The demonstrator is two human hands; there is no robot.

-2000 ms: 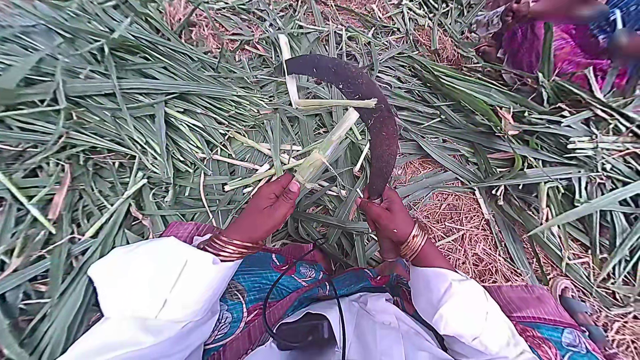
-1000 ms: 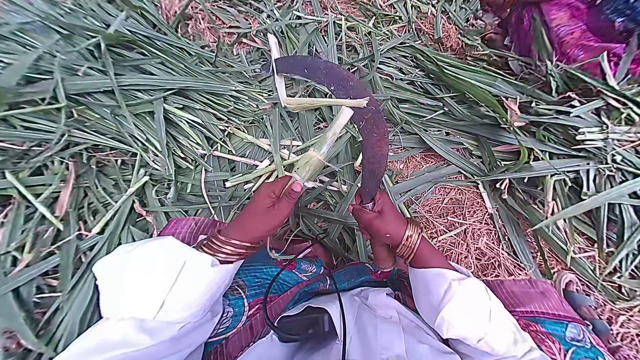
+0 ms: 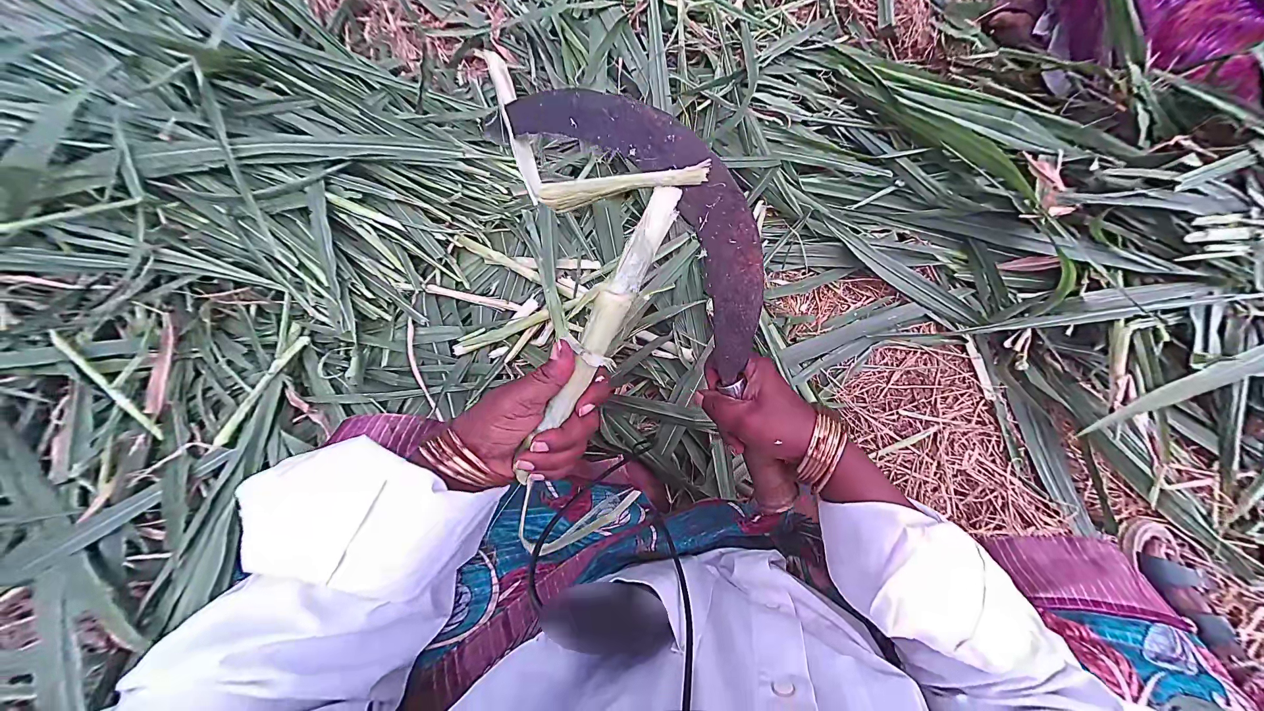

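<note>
My left hand [image 3: 553, 420] is closed around the lower part of a pale green plant stalk [image 3: 612, 306], which slants up and to the right toward the blade. My right hand [image 3: 760, 415] grips the handle of a sickle with a wide, dark, curved blade [image 3: 731, 252]; most of the handle is hidden in the fist. The blade arches over the stalk's top, its tip pointing left. A pale piece of split stalk [image 3: 622, 186] lies across the inner edge of the blade, and another pale strip [image 3: 513, 128] crosses near the tip.
Long green cut leaves [image 3: 296, 188] cover the ground on both sides. Short stalk pieces [image 3: 504, 316] lie beyond my left hand. Dry straw [image 3: 938, 434] shows at the right. Part of another person in purple clothing [image 3: 1195, 39] is at the top right. A black cord [image 3: 681, 592] hangs over my lap.
The other person at the top right shows less than before. Both hands keep their holds on the stalk and the sickle, with little plain movement.
</note>
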